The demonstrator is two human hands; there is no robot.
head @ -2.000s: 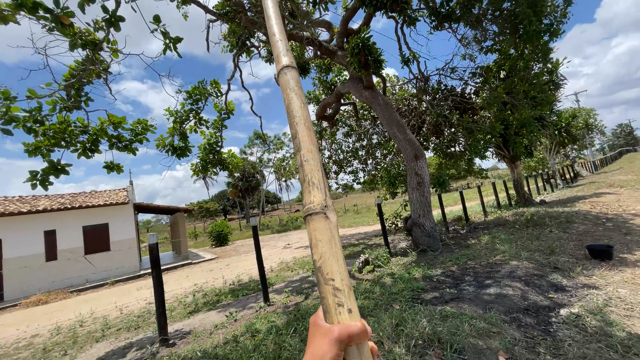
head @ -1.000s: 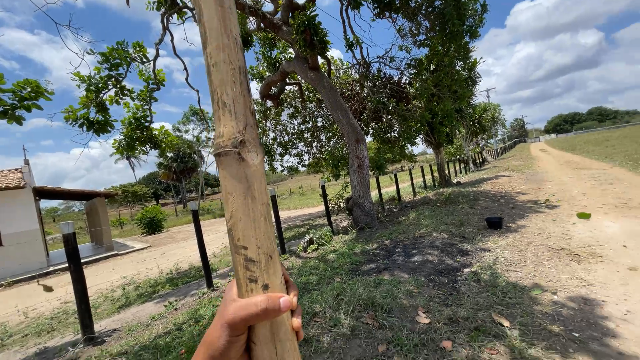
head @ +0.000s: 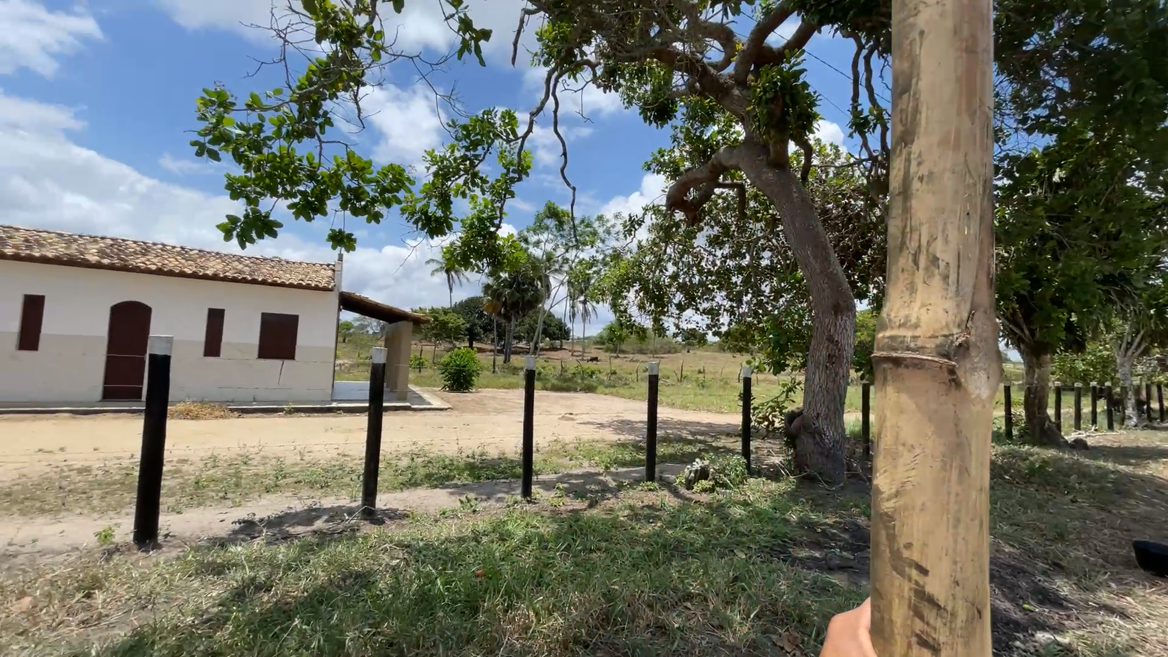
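A thick bamboo pole (head: 933, 301) stands nearly upright on the right side of the view, running from the top edge to the bottom edge. It is tan with dark smudges and has a ringed node near its middle. At the pole's lower left side shows a small part of my left hand (head: 850, 631), touching it at the bottom edge; its fingers and thumb are mostly hidden behind the pole or cut off by the frame. Neither end of the pole is in view. My right hand is not in view.
Black fence posts with pale tops (head: 374, 429) line a dirt track. A leaning tree (head: 826, 347) rises behind them, its leafy branches (head: 319, 173) overhanging. A white house with a tiled roof (head: 228, 319) stands at left. Part of a black container (head: 1152, 557) lies at the right edge.
The view swung right, then back left. The pole and my left hand have moved from near the middle of the view to its right side, and less of the hand shows.
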